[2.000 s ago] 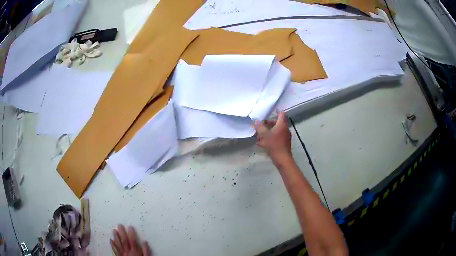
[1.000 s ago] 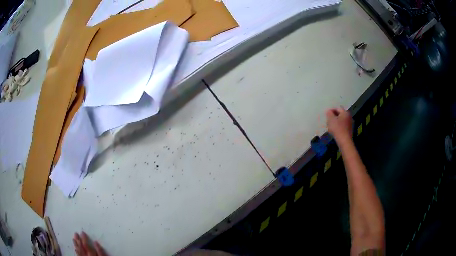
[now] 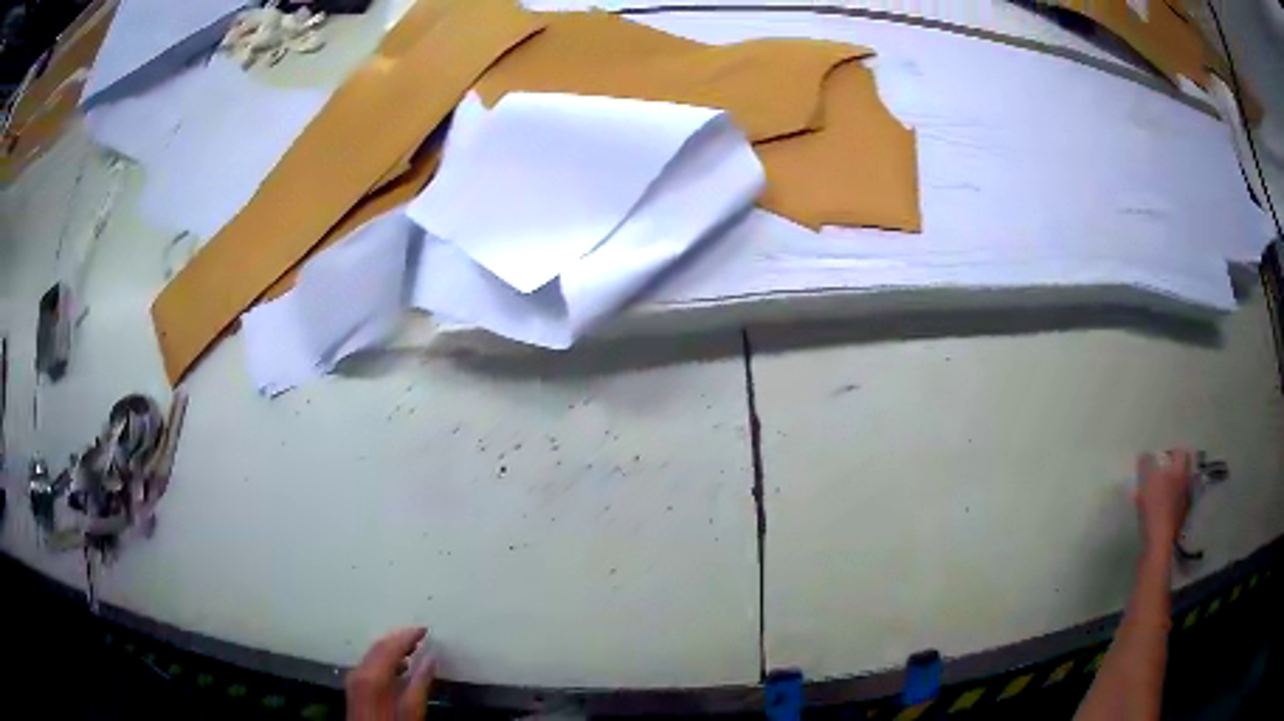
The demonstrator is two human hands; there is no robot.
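Note:
My right hand (image 3: 1163,493) is at the far right of the table, over a small dark and silvery item (image 3: 1211,472) that shows beside its fingers. I cannot tell what the item is or whether the fingers grip it. My left hand (image 3: 392,679) is at the table's front edge, left of the middle, cut off by the bottom of the picture. Its thumb and fingers are apart and I see nothing held. Folded white paper (image 3: 563,183) lies over orange-tan pattern pieces (image 3: 845,148), on a thick stack of white sheets (image 3: 1042,183).
A tangled heap of greyish strips (image 3: 120,472) lies at the left, below a small dark box-like item (image 3: 54,331). Cream strips (image 3: 275,35) lie at the back left. Blue clips or tape (image 3: 922,679) sit on the front edge. A dark seam (image 3: 756,493) crosses the table.
My right hand has left the white paper and moved right to the small item. My left hand stays near the front edge. The view has shifted, and the white paper's folds have changed.

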